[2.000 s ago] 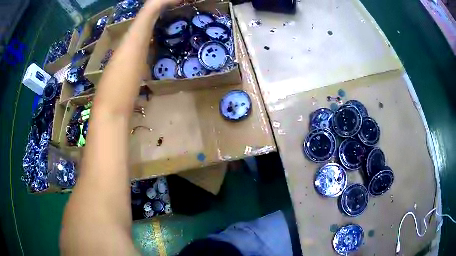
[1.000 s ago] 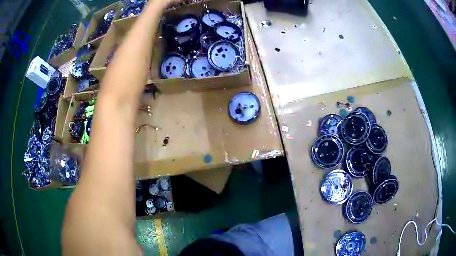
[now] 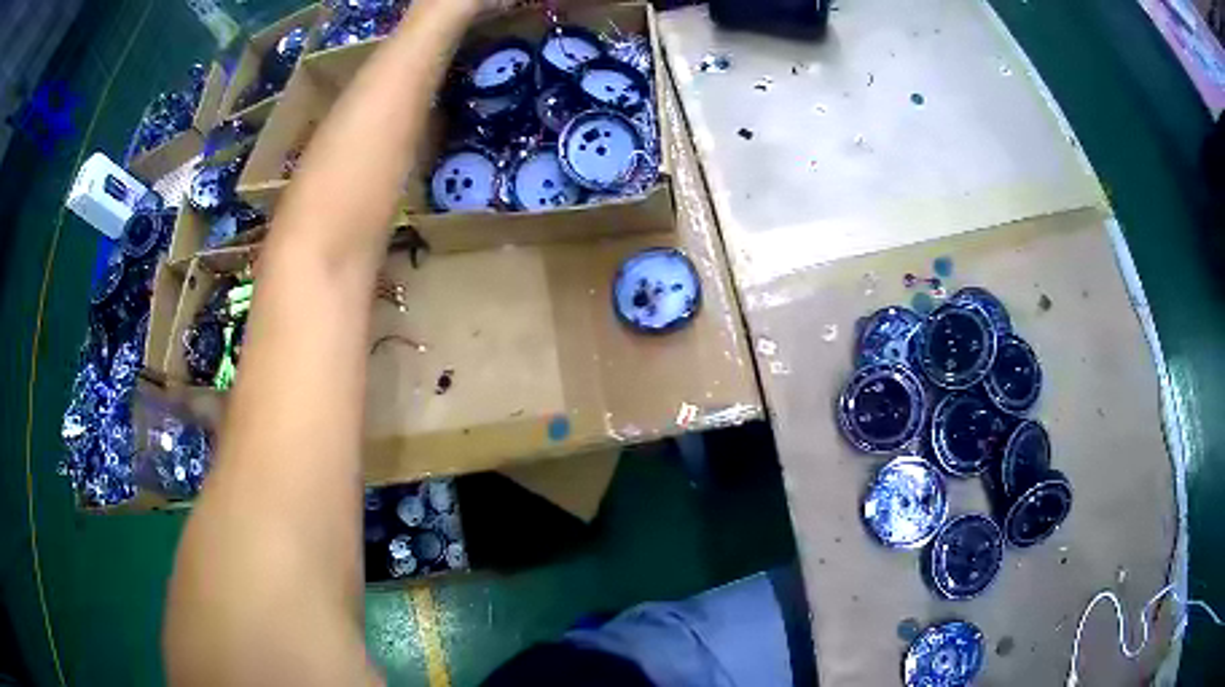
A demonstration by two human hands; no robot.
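Note:
My left forearm rises from the lower left to the top edge. Only the edge of my left hand (image 3: 461,7) shows, cut off by the picture's top beside a cardboard parts box (image 3: 537,223); its fingers and anything in them are hidden. The box holds several white-faced discs (image 3: 599,148) with dark rims and wires. One single white-faced disc (image 3: 657,290) lies on the cardboard-covered side table (image 3: 511,309) in front of the box. My right hand is not in view.
Several round black discs (image 3: 880,407) are piled on the brown bench (image 3: 820,470) at right, with a white cord (image 3: 1122,624) at its lower right. More parts trays (image 3: 164,315) stand at left. A lower box (image 3: 414,530) shows below the side table.
The whole view has shifted slightly, so the boxes and discs sit a little further right than in the earliest frame. My left hand stays at the top edge.

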